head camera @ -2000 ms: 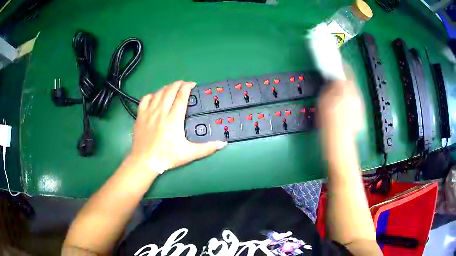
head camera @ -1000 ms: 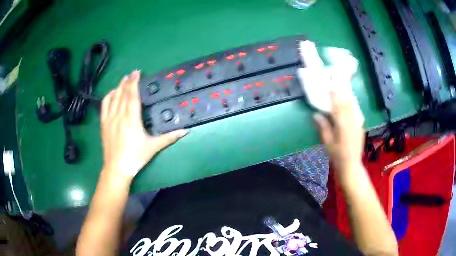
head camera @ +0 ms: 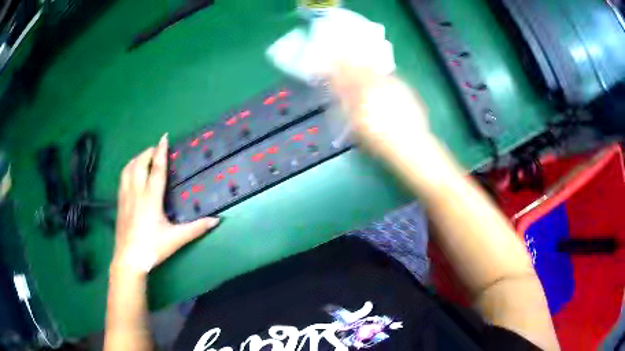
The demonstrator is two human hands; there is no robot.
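Observation:
Two black power strips lie side by side, sockets with red marks facing up, the rear strip [head camera: 240,127] touching the front strip [head camera: 264,161]. They slant up to the right on the green bench. My left hand [head camera: 151,212] rests around their left ends, thumb along the front edge. My right hand [head camera: 373,103], blurred, holds a bunched white glove [head camera: 336,51] at the strips' right ends, partly hiding them. Whether the glove touches them is unclear. Folded black power cords [head camera: 72,206] lie at the left.
Another power strip [head camera: 462,72] lies to the right, with more dark strips [head camera: 569,51] beyond. A red bin [head camera: 596,185] stands beside the bench at lower right. A thin dark stick [head camera: 171,24] lies at the back. A white charger [head camera: 22,288] is at the left edge.
The view has turned, so the strips slant more steeply. My right hand and the white glove have moved up and left over the strips' right ends. My left hand stays at the left ends.

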